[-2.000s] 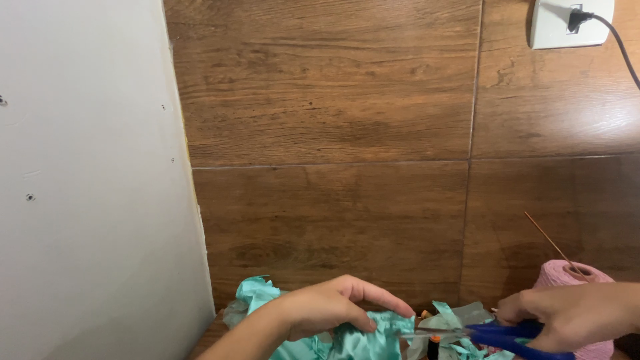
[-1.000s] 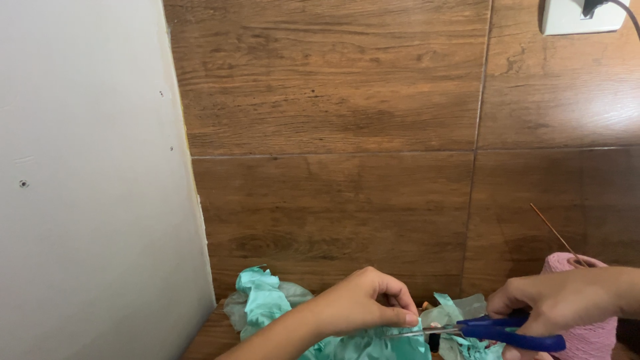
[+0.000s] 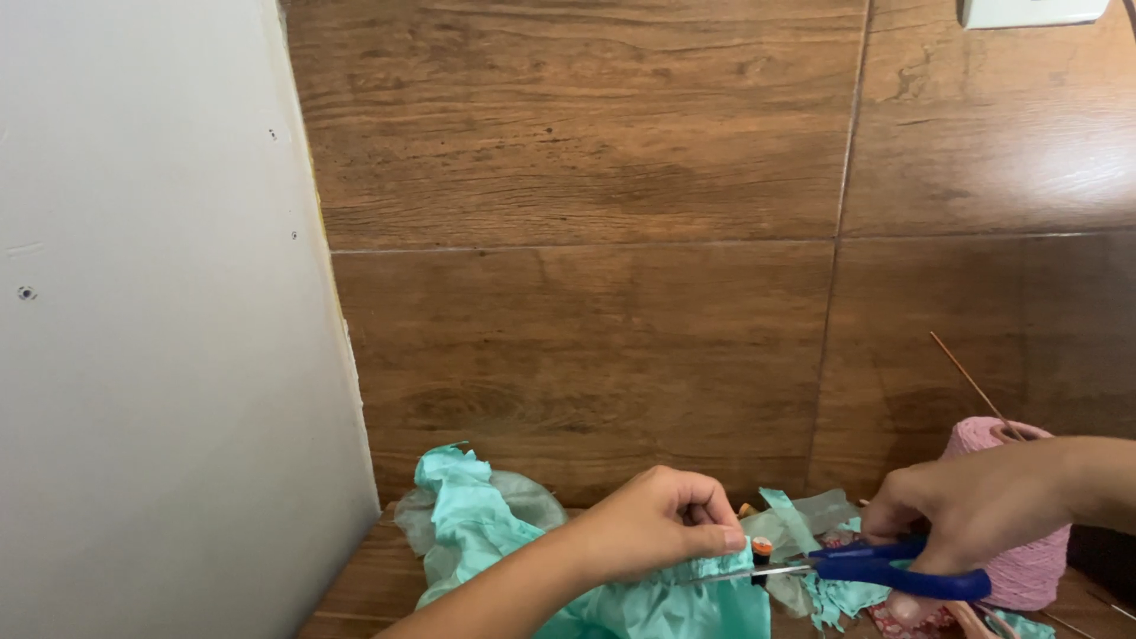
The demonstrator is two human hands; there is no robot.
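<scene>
My left hand (image 3: 666, 524) pinches the gathered edge of a turquoise satin fabric (image 3: 479, 524) between thumb and fingers. Blue-handled scissors (image 3: 896, 570) are in my right hand (image 3: 985, 506), their blades pointing left and lying along the gathered edge just below my left fingertips. How far the blades are apart is hard to tell. Sheer pale fabric (image 3: 532, 497) shows behind the satin at the left.
A cone of pink yarn (image 3: 1029, 568) with a thin copper-coloured stick (image 3: 967, 373) stands at the right. Turquoise and sheer scraps (image 3: 799, 524) and a dark thread spool with an orange top (image 3: 761, 547) lie between the hands. Wood-look tiles (image 3: 577, 355) and a white wall (image 3: 177, 355) rise behind.
The scissor blades have moved left, further over the gathered satin, and my left fingers have curled in from their more extended pose. The view has shifted slightly.
</scene>
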